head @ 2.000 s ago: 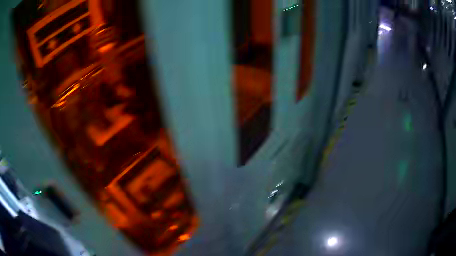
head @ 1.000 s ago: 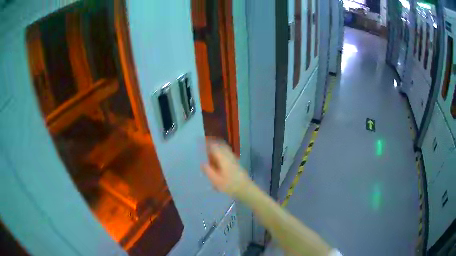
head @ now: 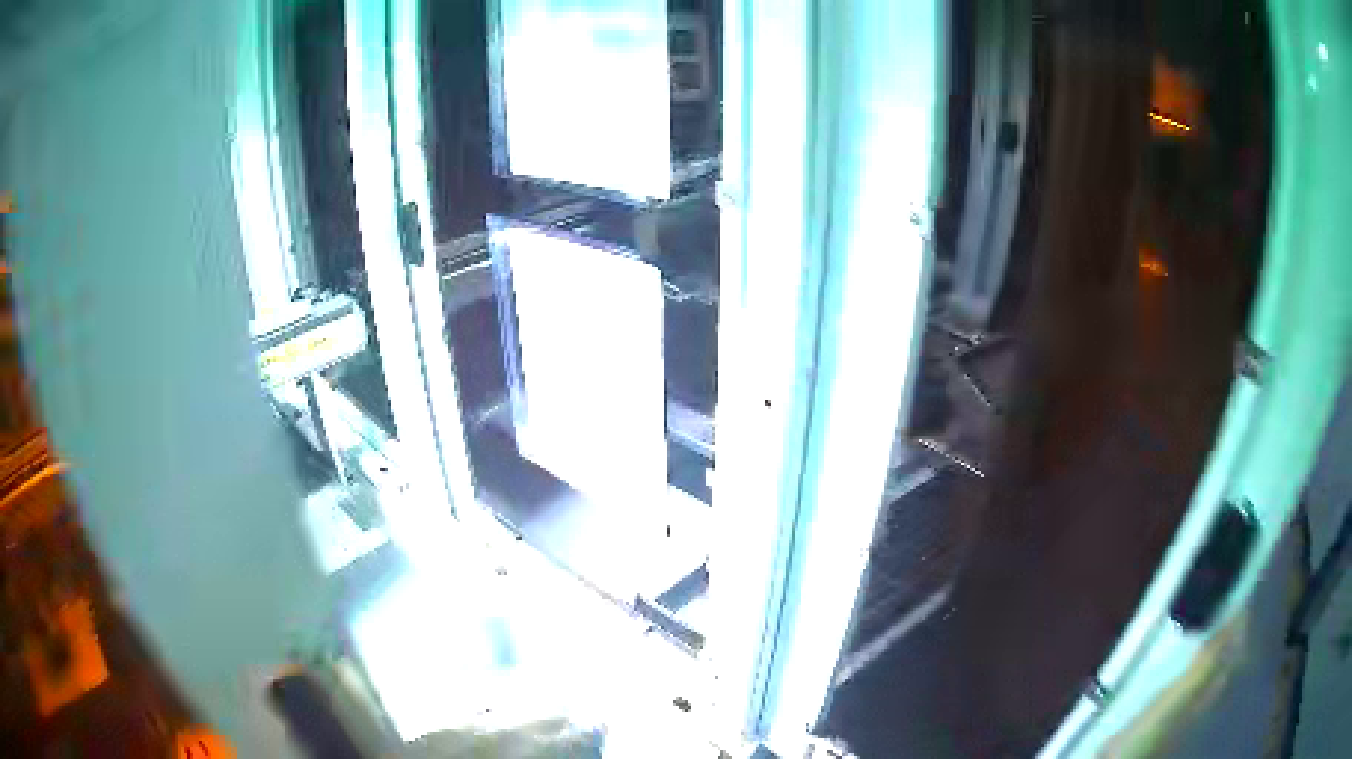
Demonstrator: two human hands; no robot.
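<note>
A machine stands open in front of me, its inside glaring white. Its right door (head: 1260, 356), with a pale green frame and a dark window, is swung out at the right and has a black handle (head: 1216, 567). The left door (head: 148, 356) is at the left, with a dark handle (head: 315, 715) low on it. A blurred skin-toned shape, likely my right hand (head: 1194, 694), is beside the right door's edge below the handle; its fingers are not clear. Another pale blurred shape, possibly my left hand (head: 519, 741), is cut off by the bottom edge.
Inside are two bright white panels (head: 593, 371), one above the other, and a pale module with a yellow label (head: 309, 344) at the left. Upright white frame posts (head: 830, 371) cross the middle. Amber window glass (head: 60, 623) shows at the far left.
The closed doors and the aisle have given way to the open, brightly lit machine. The arm that reached toward the door front has left that place.
</note>
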